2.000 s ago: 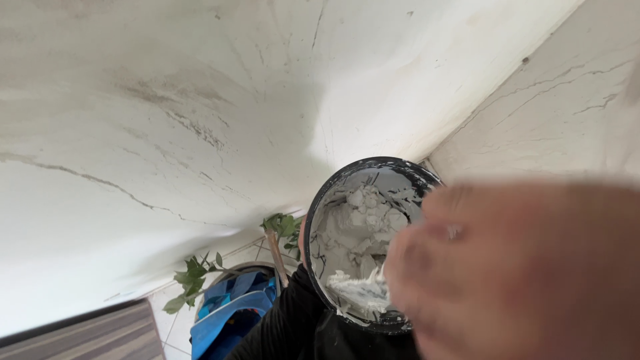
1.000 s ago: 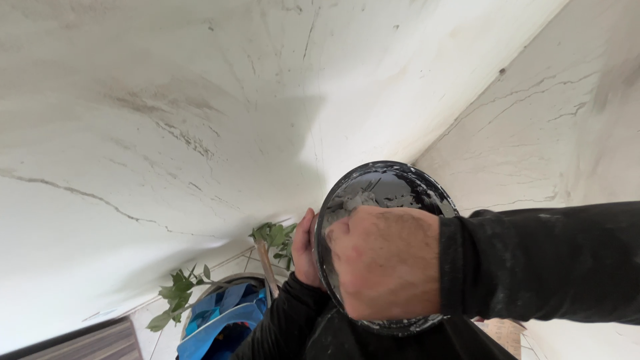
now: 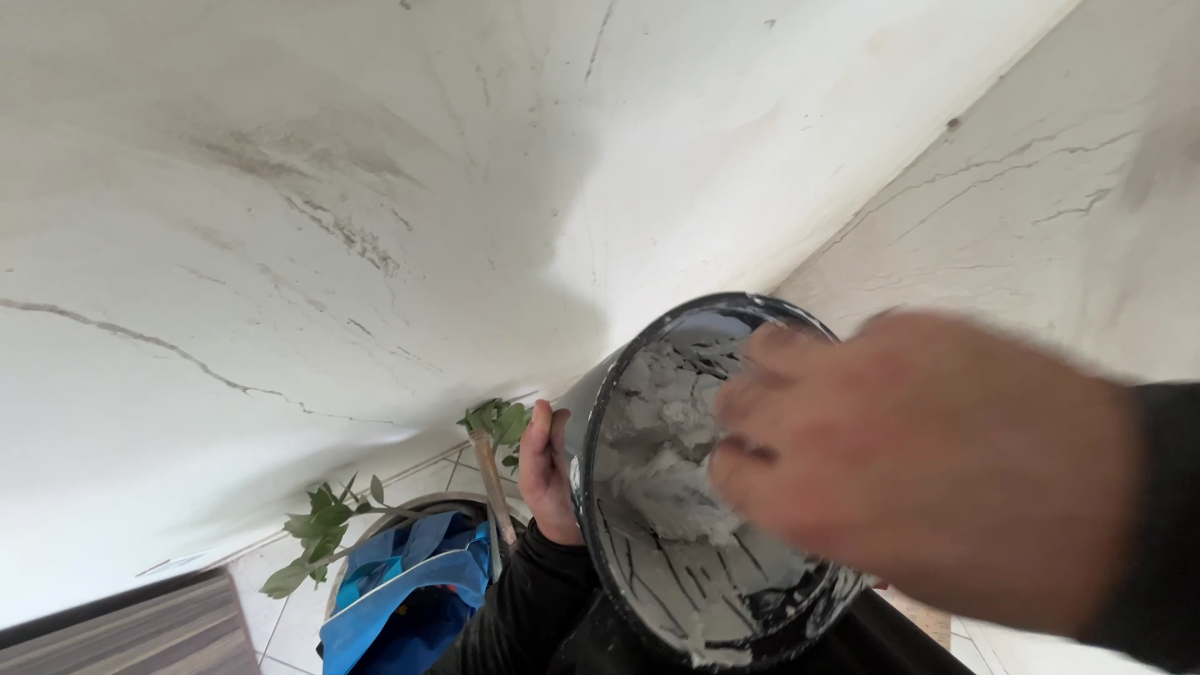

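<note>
A black bucket (image 3: 589, 441), its rim smeared with white, is tilted so its mouth faces me. Lumpy pale grey filler paste (image 3: 661, 422) lies inside and coats its wall. My left hand (image 3: 548, 473) holds the bucket from the left side, fingers against the outside. Over the right part of the mouth is my right hand (image 3: 900, 459), blurred, with its fingers curled down at the paste. Whether a tool or paste is in those fingers cannot be seen.
A cracked, stained white wall (image 3: 450, 216) meets a second cracked wall (image 3: 1022, 197) at a corner. Below left are a potted plant (image 3: 323, 530), a blue bag (image 3: 412, 581), and a wood-patterned surface (image 3: 141, 633) above floor tiles (image 3: 281, 600).
My right hand, one second ago over the middle of the bucket and covering much of its mouth, is now further right, and the paste shows. My left hand stays on the bucket's side.
</note>
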